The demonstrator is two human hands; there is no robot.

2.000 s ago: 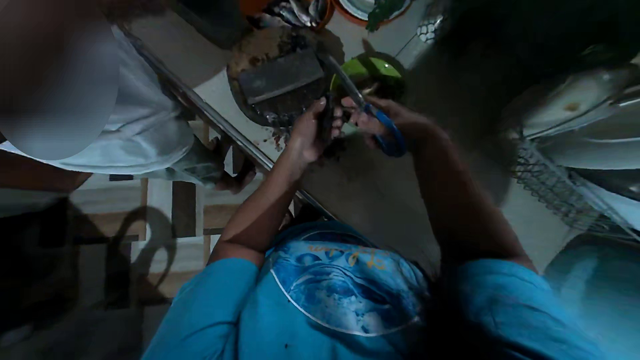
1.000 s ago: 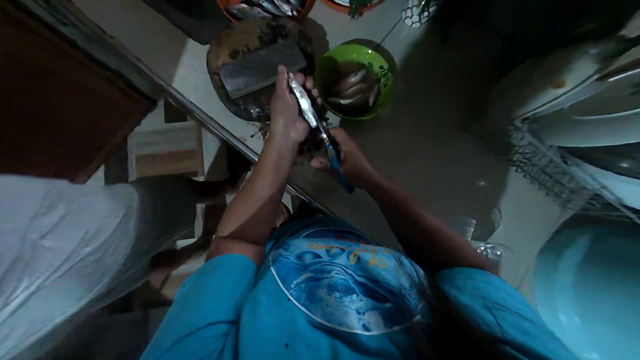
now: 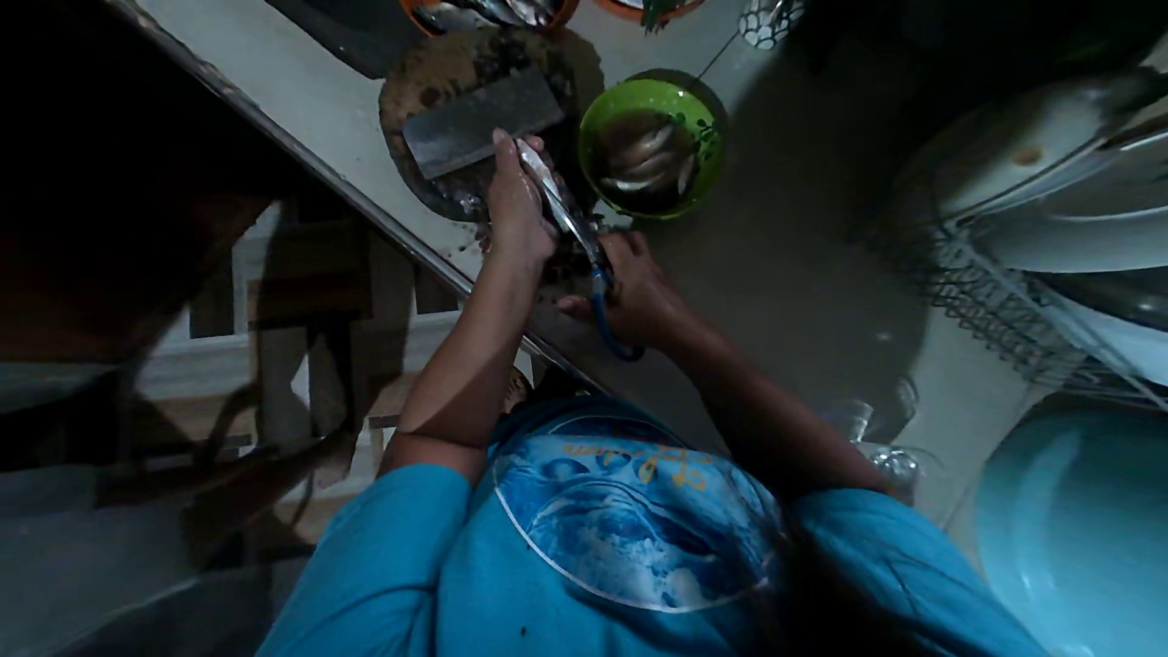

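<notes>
My left hand (image 3: 518,196) holds a small silvery fish (image 3: 538,172) over the near edge of a round wooden chopping board (image 3: 401,100). In my right hand (image 3: 634,287) is a pair of scissors with blue handles (image 3: 602,319); its blades (image 3: 575,226) point up-left and meet the fish, though their exact contact is blurred. A broad cleaver blade (image 3: 484,123) lies on the board, just beyond my left hand. Right of the board stands a green plastic bowl (image 3: 662,212) with several small fish (image 3: 646,160) in it. Dark scraps lie on the counter below my hands.
Orange containers (image 3: 570,14), one with fish, stand at the far edge of view. A wire dish rack (image 3: 981,310) with dishes is at right, above a light-blue basin (image 3: 1077,520). Clear glassware (image 3: 899,461) sits near my right forearm. The counter edge (image 3: 383,224) runs diagonally at left.
Two seconds ago the scissors were raised higher, in front of the green bowl; they are now lower, against the fish in my left hand. The person at the left has moved mostly out of view.
</notes>
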